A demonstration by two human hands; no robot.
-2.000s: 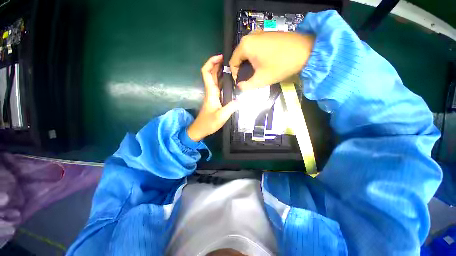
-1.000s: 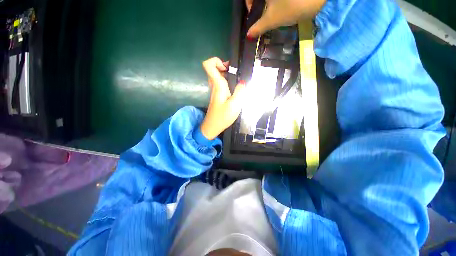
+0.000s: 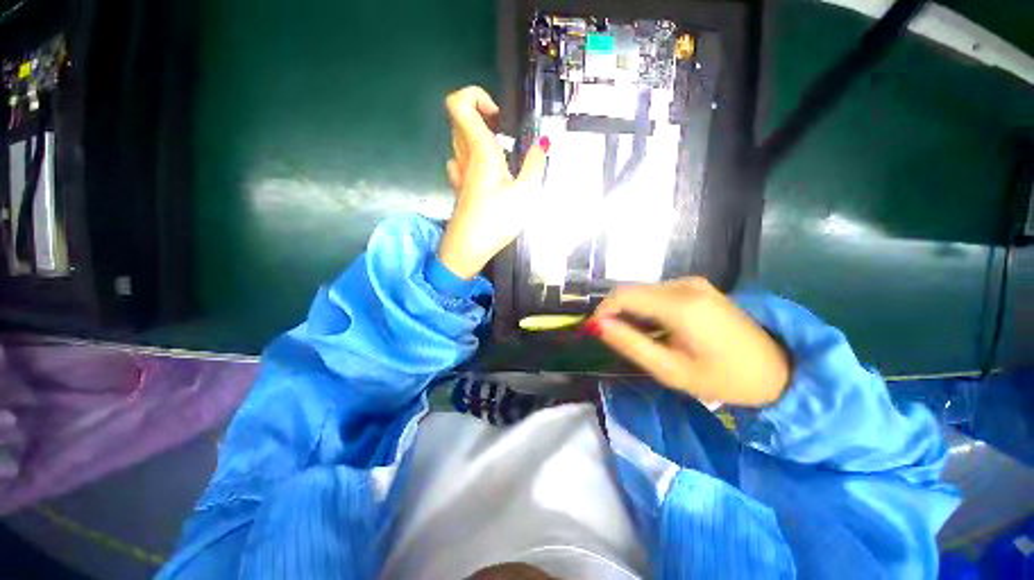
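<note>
An open tablet (image 3: 624,125) lies face up in a black foam tray (image 3: 739,170). Its mainboard (image 3: 635,51) with a teal patch is at the far end. The battery panels (image 3: 652,204) glare white. My left hand (image 3: 485,187) rests at the tray's left edge, thumb on the tablet's side; whether it grips is unclear. My right hand (image 3: 697,340) is over the tray's near edge, fingertips pinching the pale-yellow release liner (image 3: 550,323), whose end points left. The rest of the liner is mostly hidden by the hand.
Another trayed tablet (image 3: 40,204) is at the far left on the dark-green mat (image 3: 340,125). A black strap (image 3: 839,85) crosses the upper right near a white rail (image 3: 964,43). Purple fabric and part of a hand show at the lower left.
My right hand has moved from the tray's far end to its near edge with the liner, uncovering the mainboard. The liner no longer lies lengthwise over the tray. My left hand has shifted slightly.
</note>
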